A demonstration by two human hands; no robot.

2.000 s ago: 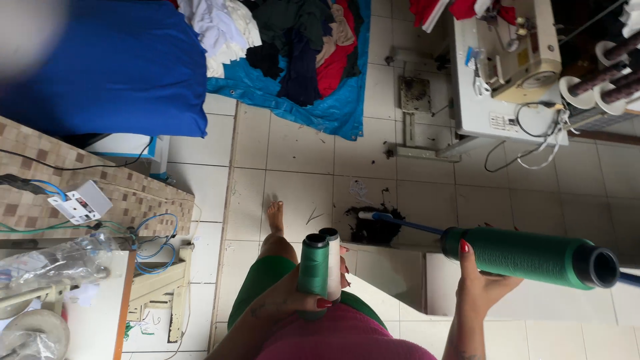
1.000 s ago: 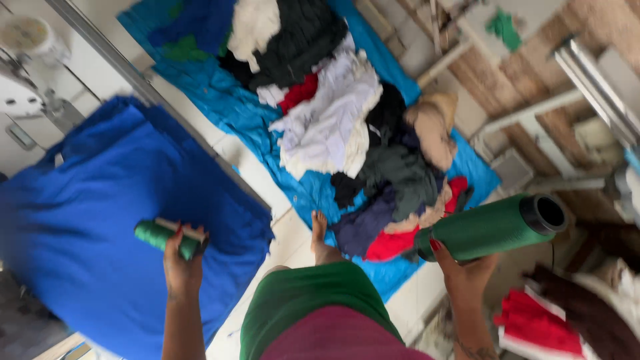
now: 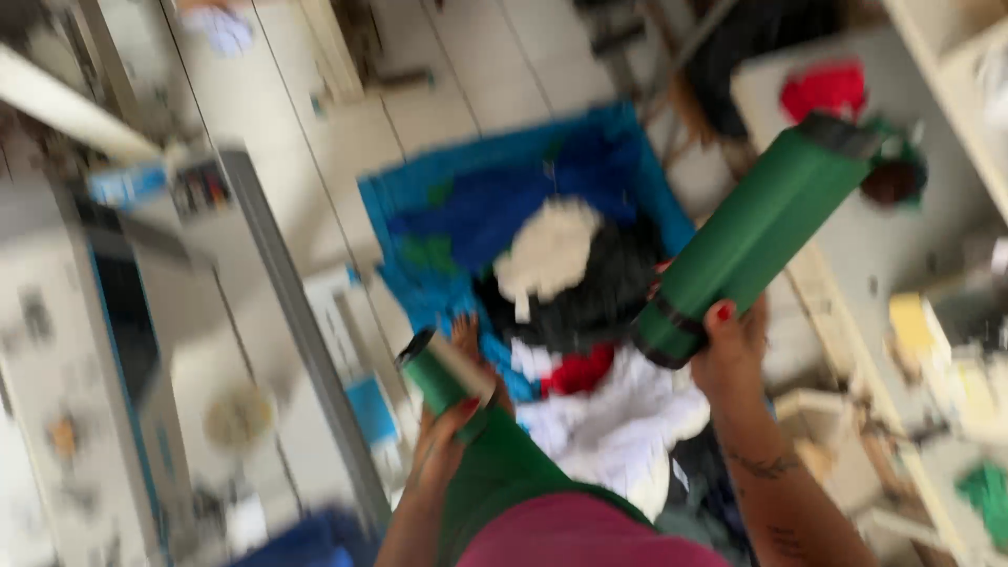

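Observation:
My left hand (image 3: pixel 445 437) grips a small green thread spool (image 3: pixel 431 382) together with a pale spool (image 3: pixel 465 370) lying against it, both tilted, at lower left of centre. On the right, my right hand (image 3: pixel 732 346) holds large green thread cones (image 3: pixel 764 228) with dark ends by their lower part; they slant up to the right. Between and beyond my hands lies a pile of garments, with a cream cloth (image 3: pixel 551 248), dark cloth and white cloth (image 3: pixel 614 417), on a blue tarp (image 3: pixel 504 150). The view is blurred.
A table with a grey edge (image 3: pixel 295 315) runs along my left, with machines on it. At right stands a long table (image 3: pixel 850 331) bearing a red cloth (image 3: pixel 823 88) and other items. Tiled floor (image 3: pixel 425 47) shows beyond the tarp. Blue fabric (image 3: pixel 315 539) lies at bottom left.
The view has turned strongly. The clothes pile is now in front of me, and the blue fabric has shifted to the bottom left edge. Both hands still hold their spools.

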